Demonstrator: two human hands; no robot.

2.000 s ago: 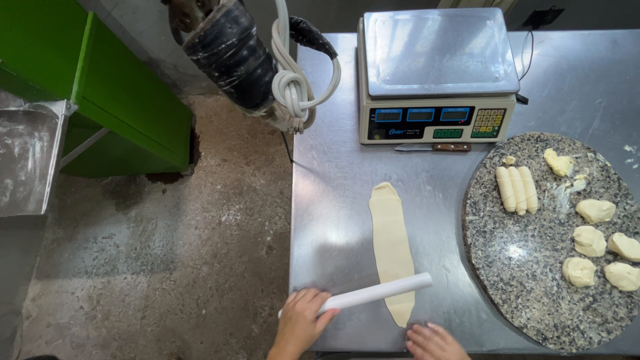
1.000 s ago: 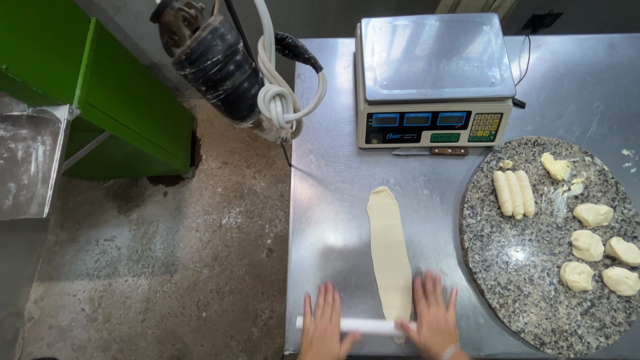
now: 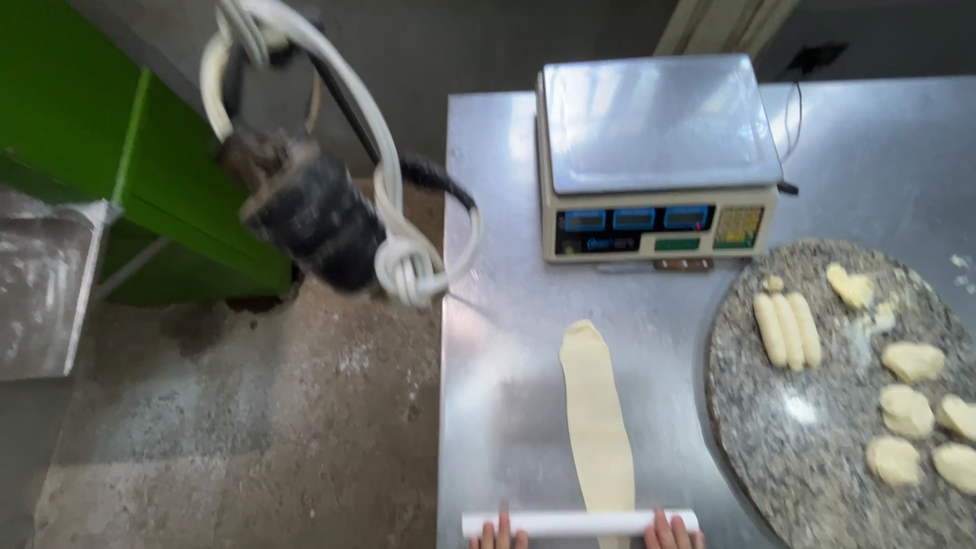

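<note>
A long flat strip of dough [image 3: 598, 412] lies lengthwise on the steel table. Across its lower end rests a white rolling pin [image 3: 576, 523]. The fingertips of my left hand [image 3: 499, 534] touch the pin near its left end, and those of my right hand [image 3: 671, 531] touch it near its right end. Only fingers show; both palms are below the frame edge. To the right, a round granite slab [image 3: 808, 450] bears three dough rolls [image 3: 788, 331] side by side, several dough lumps [image 3: 894, 460] and a yellowish soft piece [image 3: 850, 286].
A digital scale [image 3: 656, 130] stands at the back of the steel table [image 3: 503, 305], with a knife [image 3: 682, 265] along its front. At upper left hang a black plug-like fitting [image 3: 316, 213] and a knotted white cable [image 3: 408, 267]. Beyond are a green cabinet [image 3: 191, 206] and a metal tray [image 3: 46, 282].
Two seconds ago my right hand was off the pin, beside the dough's lower end; now both hands touch the pin. The pin has gone from slanted to nearly level. The view has shifted.
</note>
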